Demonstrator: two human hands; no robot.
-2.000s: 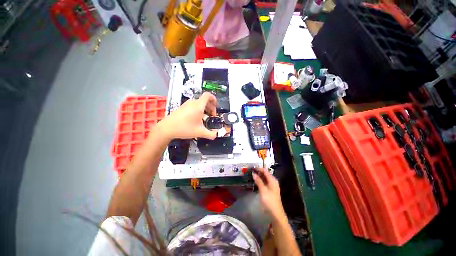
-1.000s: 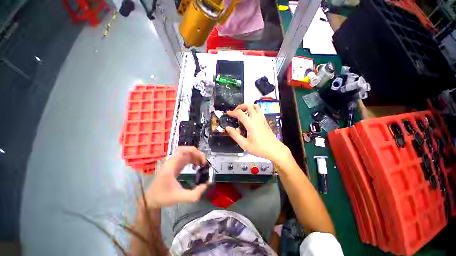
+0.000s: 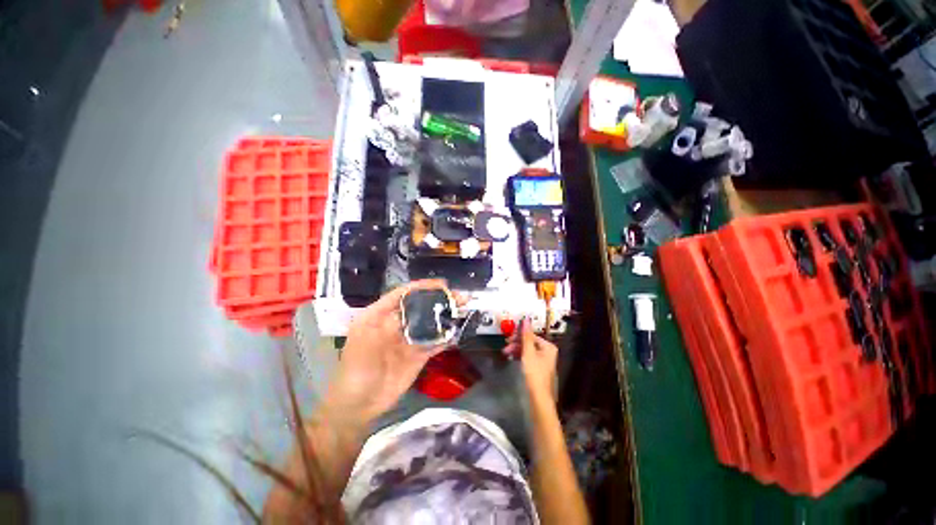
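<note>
My left hand [image 3: 375, 354] holds a smartwatch unit [image 3: 428, 316], a dark rounded square with a silver rim, above the front edge of the press base. My right hand [image 3: 535, 359] is at the front edge, by the red control button [image 3: 507, 326]; whether it grips anything is unclear. The press fixture [image 3: 419, 228] has an orange-brown nest with white pads, and a dark watch part [image 3: 452, 225] lies in it. The handheld tester [image 3: 540, 231] lies to its right with a lit screen and an orange lead at its bottom end.
The white press base [image 3: 503, 297] has metal posts behind. Red blister trays [image 3: 269, 231] lie on the left. On the green bench [image 3: 667, 451] are a stack of red trays with watches [image 3: 790, 349], a syringe-like item [image 3: 644, 330], small bottles [image 3: 657, 118] and black trays [image 3: 790, 87].
My right hand has left the fixture and moved down to the front edge. My left hand has risen and turned the watch unit face-on. The view has shifted, with the bench higher in the picture.
</note>
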